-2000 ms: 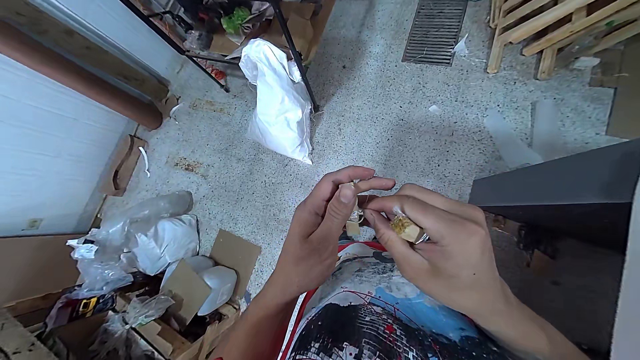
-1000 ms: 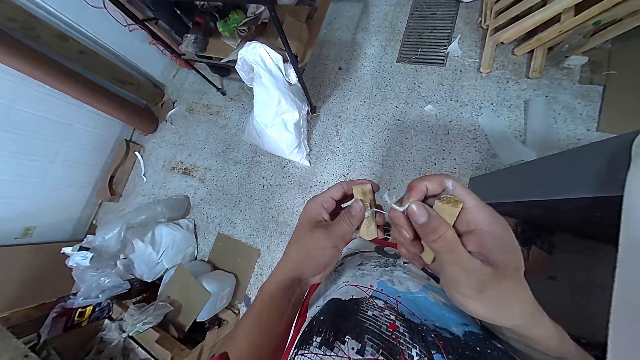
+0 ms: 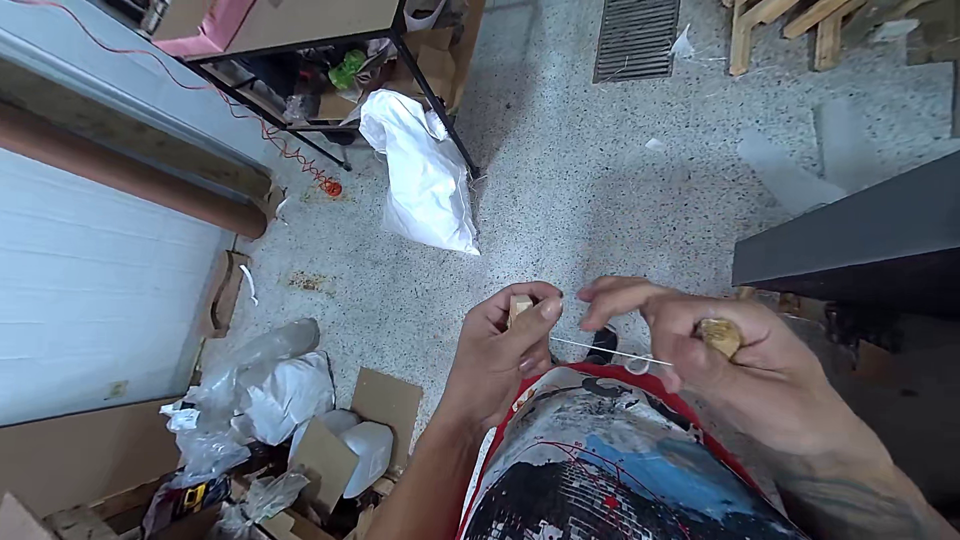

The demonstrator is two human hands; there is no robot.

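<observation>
My left hand (image 3: pixel 510 337) pinches a small wooden block (image 3: pixel 519 307) between thumb and fingers, upright, its lower part hidden. In my right hand (image 3: pixel 720 367) a second wooden piece (image 3: pixel 720 337) with a rough, yellowish end is gripped in the palm. A thin white cord (image 3: pixel 611 350) runs taut between the two hands, with a small loop near the right one. My right index finger and thumb are apart, the index reaching toward the left hand. Whether the cord is tied to either piece cannot be told.
Ahead stands a black-framed table (image 3: pixel 300 45) with a white sack (image 3: pixel 424 176) against its leg. Plastic bags (image 3: pixel 289 397), cardboard and a white jug (image 3: pixel 367 457) lie at lower left. A dark grey surface (image 3: pixel 847 225) juts in at right. A floor grate (image 3: pixel 637 37) and wooden pallets (image 3: pixel 757 30) are farther off.
My right hand has moved away to the right from the left hand, and the white cord now stretches between them. Both hands still hold their wooden pieces.
</observation>
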